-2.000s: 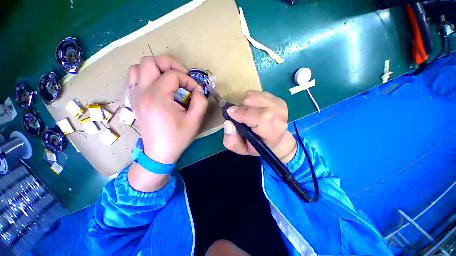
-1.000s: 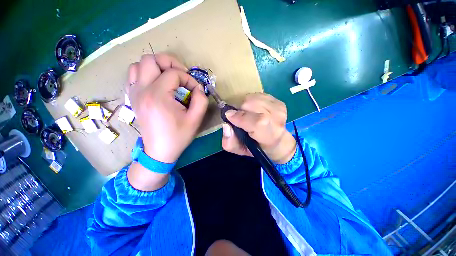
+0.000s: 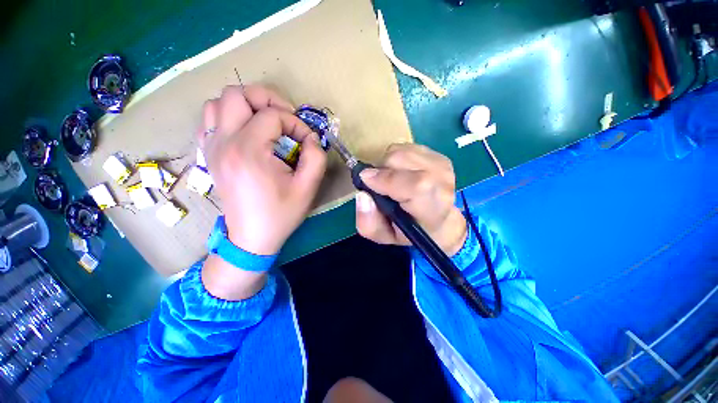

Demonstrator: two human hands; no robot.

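Observation:
My left hand [image 3: 264, 157], with a blue wristband [image 3: 240, 253], is over the cardboard mat [image 3: 366, 71]. Its fingertips pinch at the near-left side of a round black device housing [image 3: 313, 118]. A thin solder wire [image 3: 238, 77] stands up from its fingers. A small battery [image 3: 286, 149] with a yellow edge shows between thumb and fingers. My right hand [image 3: 409, 193] holds the black soldering iron [image 3: 417, 236] like a pen, its metal tip at the housing's right side. The exact contact point is too small to tell.
Several white and yellow batteries [image 3: 142, 197] lie on the mat's left. Several round housings [image 3: 79, 135] stand beyond them. A solder spool [image 3: 27, 227] and ribbed trays [image 3: 39, 315] are at left. A taped white disc [image 3: 477, 120], pale strip [image 3: 409, 72] and orange-handled tool [image 3: 660, 63] are at right.
My right hand and the iron have shifted very slightly, and the iron's cord end swung left and back. My left hand has barely moved.

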